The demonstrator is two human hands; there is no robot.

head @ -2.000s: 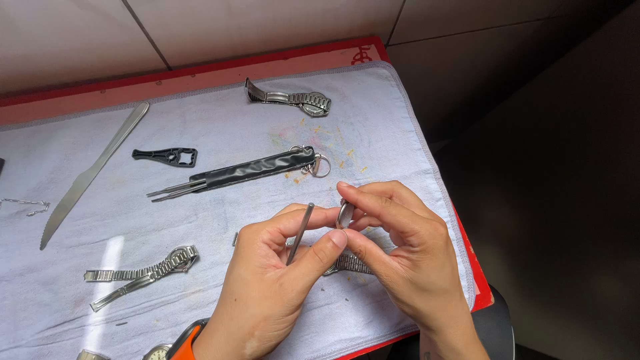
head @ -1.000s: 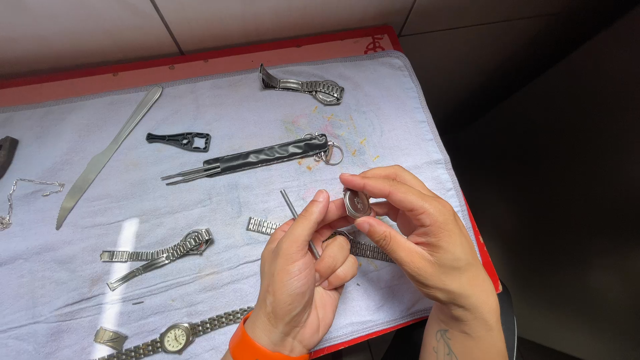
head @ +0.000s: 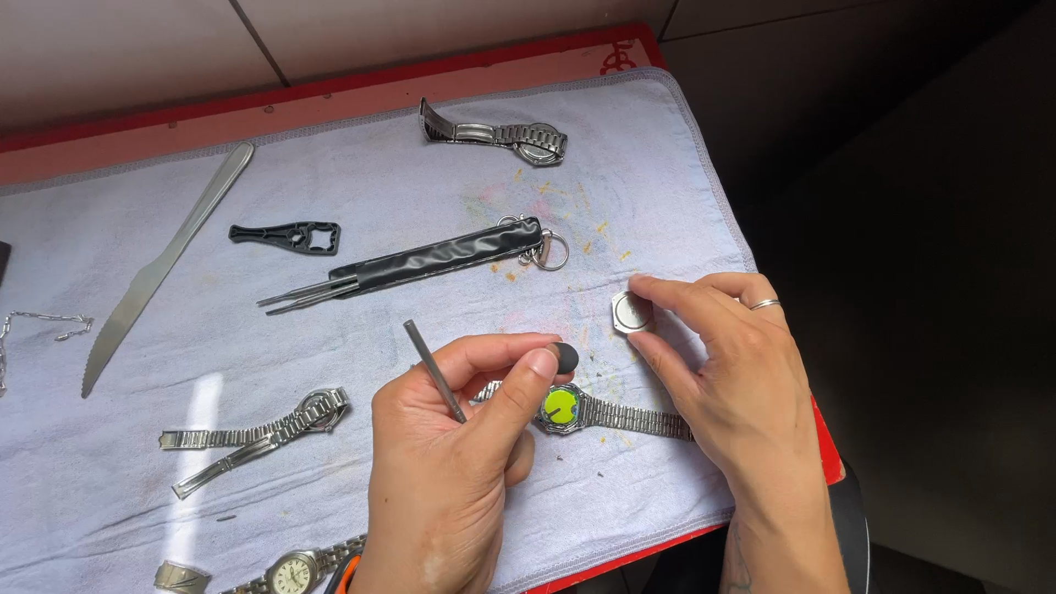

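Observation:
My left hand (head: pixel 462 437) pinches a small dark oval disc (head: pixel 565 358) between thumb and fingertips, and a thin metal rod (head: pixel 433 370) rests across the same hand. My right hand (head: pixel 718 363) grips a silver metal watch case back (head: pixel 633 312) by its edges, at or just above the cloth. Below the dark disc lies an opened wristwatch (head: pixel 563 408) with a bright green round face inside its case and a metal link bracelet running right, partly beneath my right hand. Tiny dark pieces, probably screws, lie on the cloth near it.
A black pouch (head: pixel 445 256) with metal tools and a ring, a black plastic opener (head: pixel 289 237) and a serrated table knife (head: pixel 165 264) lie on the cloth. Several metal-band watches surround them, one at the back (head: pixel 495 139). A fine chain (head: pixel 49 318) lies left.
My hands have moved apart. The right hand has carried the metal case back away from the left, down toward the cloth. The dark disc and the watch's green inside now show.

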